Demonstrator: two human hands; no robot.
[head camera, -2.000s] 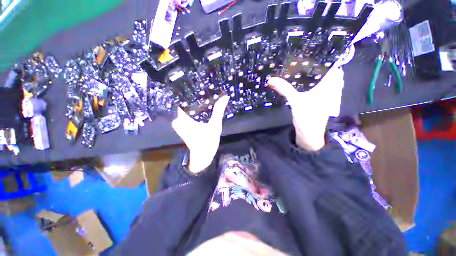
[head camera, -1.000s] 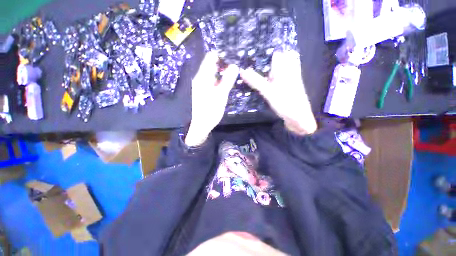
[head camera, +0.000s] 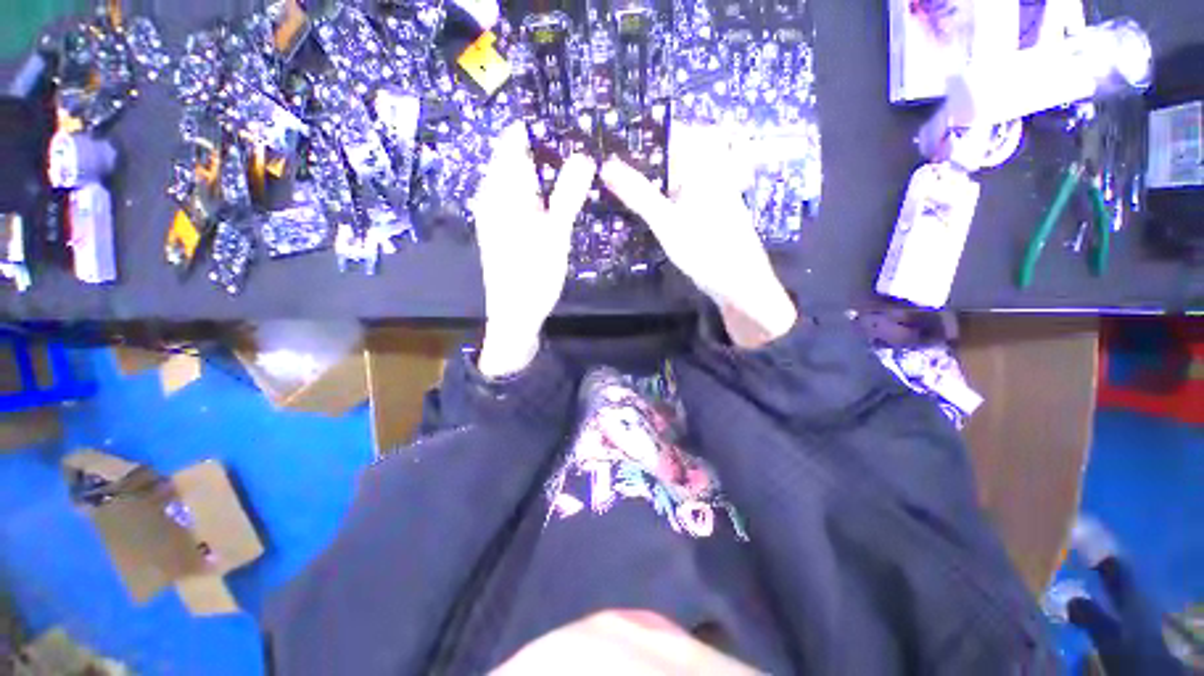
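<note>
Black PCB panels (head camera: 601, 248) with rows of silvery dots lie before me on the dark bench, and more dotted board surface (head camera: 779, 66) reaches to the right. My left hand (head camera: 518, 231) lies over their left part and my right hand (head camera: 710, 225) over the middle right. My thumbs point at each other with a small gap, above a darker strip of panel. My other fingers are lost in glare, so a grip cannot be told. A heap of loose boards (head camera: 297, 145) with yellow-orange pieces lies to the left.
On the right are a pale handheld device (head camera: 928, 231), a white round-headed object (head camera: 1056, 73) and green-handled pliers (head camera: 1099, 225). Pale pieces (head camera: 93, 231) lie at the far left. Below the bench are an open carton (head camera: 1030, 436), another box (head camera: 198, 515) and, lower right, part of a person (head camera: 1122, 614).
The fanned row of panels has been drawn together into a compact block. My hands moved inward and up onto it. The pale device at right came into clear view.
</note>
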